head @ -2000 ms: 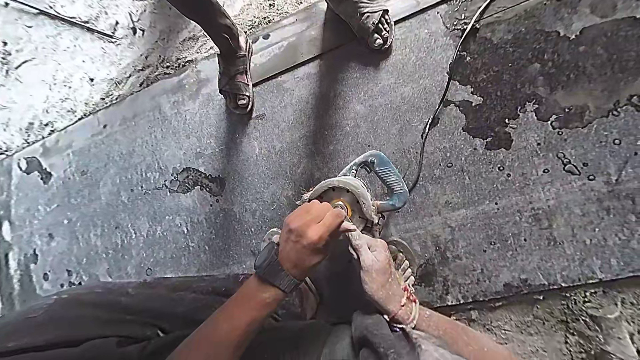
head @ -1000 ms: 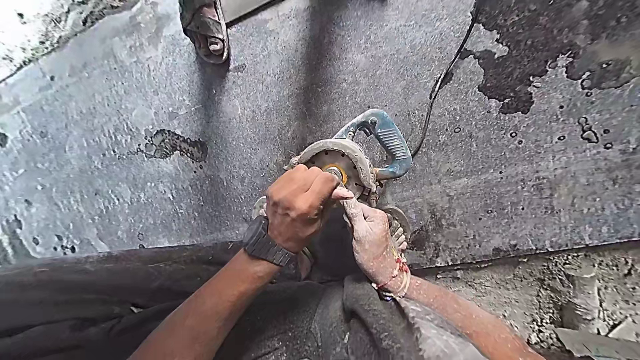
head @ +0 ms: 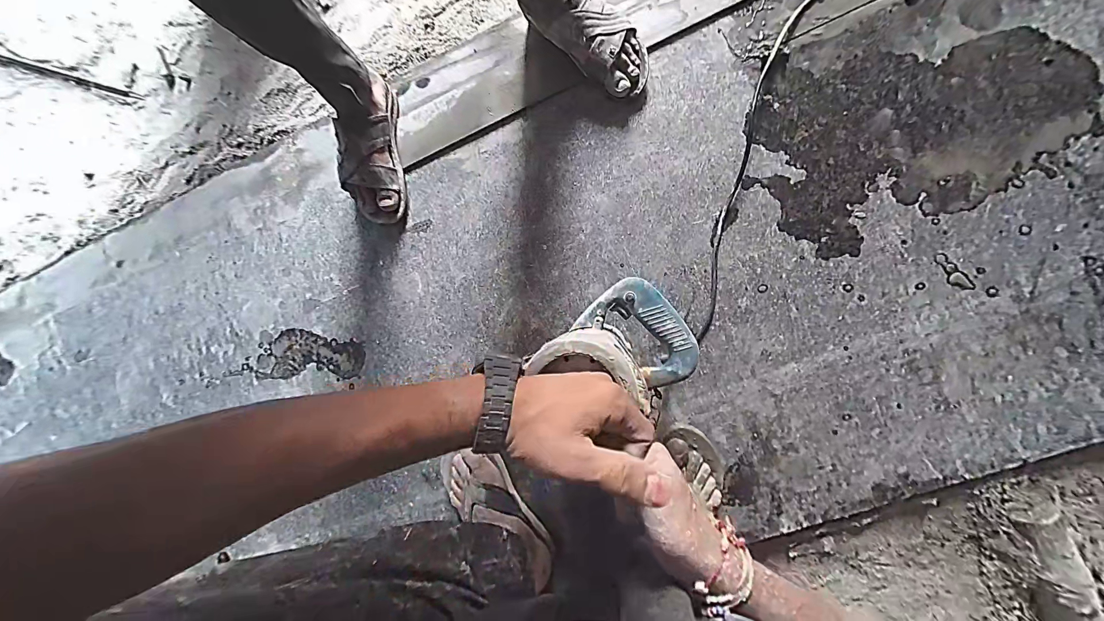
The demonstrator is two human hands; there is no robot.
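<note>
A power cutter with a blue D-shaped handle [head: 668, 332] and a dusty, rounded guard [head: 595, 349] rests low on the stone slab, between the wearer's feet. My left hand [head: 578, 431], with a dark watch at the wrist, reaches across the near side of the guard, its fingers bent and its thumb over my right hand. My right hand [head: 681, 513], dusty and with beaded bracelets, meets it just below the tool. The fingertips overlap, so whether they hold anything small is hidden. The disc hub is also out of sight behind my left hand.
The large grey stone slab [head: 431, 285] has dark wet patches [head: 940, 121]. A power cord [head: 733, 185] runs from the handle up the slab. Another person's sandalled feet [head: 375, 168] stand at the far edge. My sandalled feet [head: 496, 496] flank the cutter; rough ground [head: 957, 535] borders the slab.
My left forearm has swung to a flatter angle across the view. The left hand has shifted from the disc hub toward my right hand, its thumb now over that hand. The cutter stays between the feet.
</note>
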